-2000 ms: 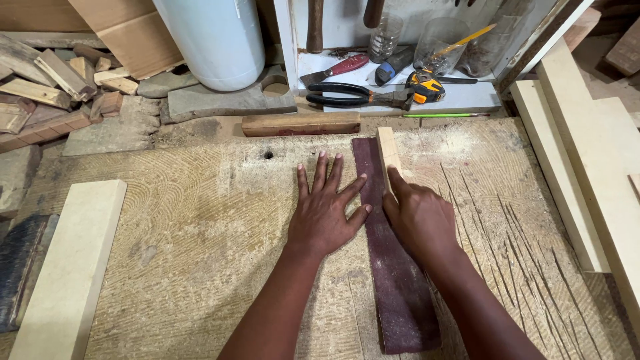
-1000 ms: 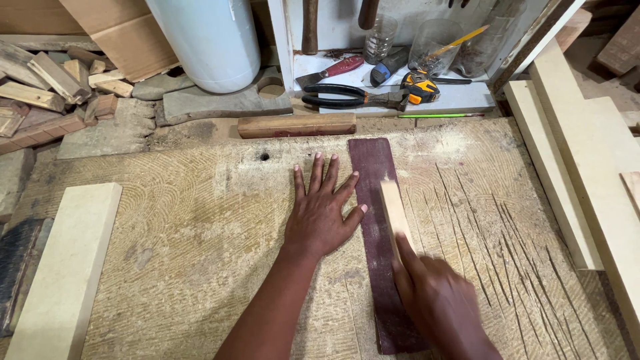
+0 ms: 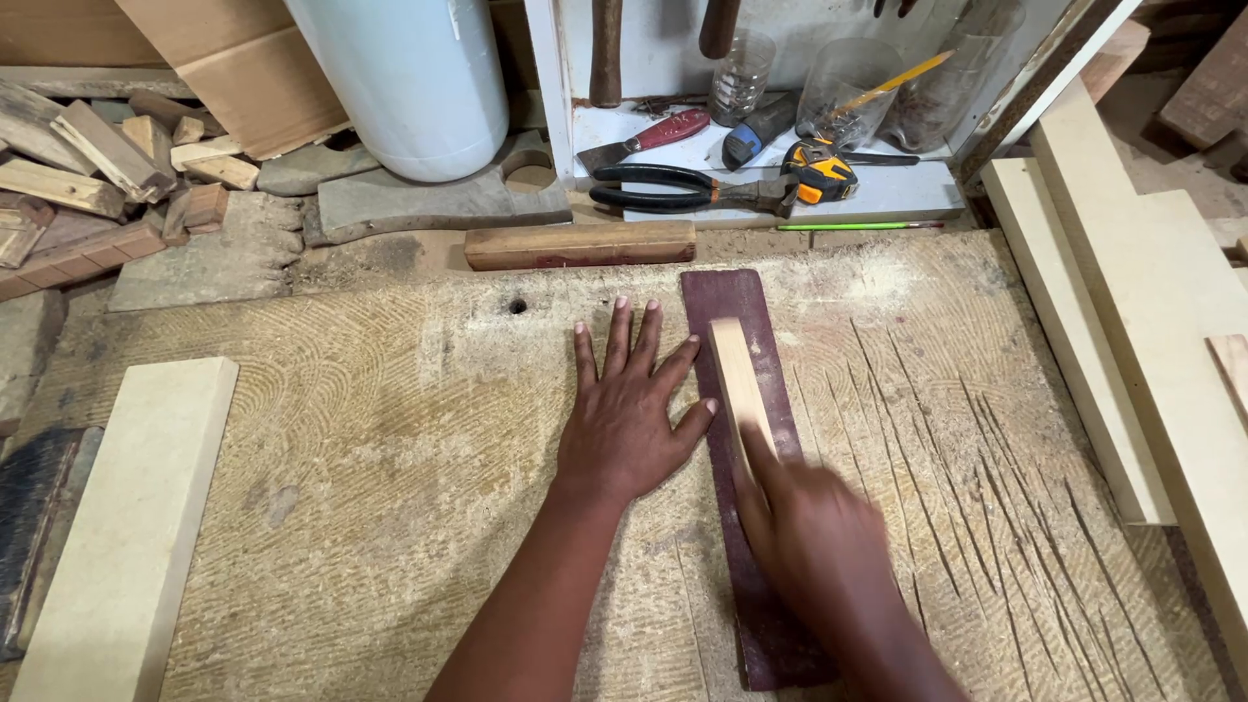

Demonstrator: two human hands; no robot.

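Note:
A long strip of dark red sandpaper point(image 3: 733, 292) lies lengthwise on the scarred wooden workbench point(image 3: 390, 487). My right hand point(image 3: 814, 531), slightly blurred, grips a small pale wooden stick point(image 3: 739, 366) that rests on the strip; the hand hides the stick's near end. To the left, my left hand point(image 3: 629, 419) is pressed palm-down on the bench with fingers spread, its thumb and index fingertip at the strip's left edge. Nothing is held in it.
Pale boards point(image 3: 146, 468) lie at left and others point(image 3: 1082, 361) at right. Along the back are a wood block point(image 3: 580, 244), pliers point(image 3: 682, 188), a tape measure point(image 3: 819, 173), a scraper point(image 3: 648, 138), a green pencil-like stick point(image 3: 858, 226) and a white container point(image 3: 405, 78). Offcuts point(image 3: 117, 166) lie back left.
My right hand and the stick have moved along the sandpaper, toward me from the earliest frame. My left hand has stayed flat beside the strip.

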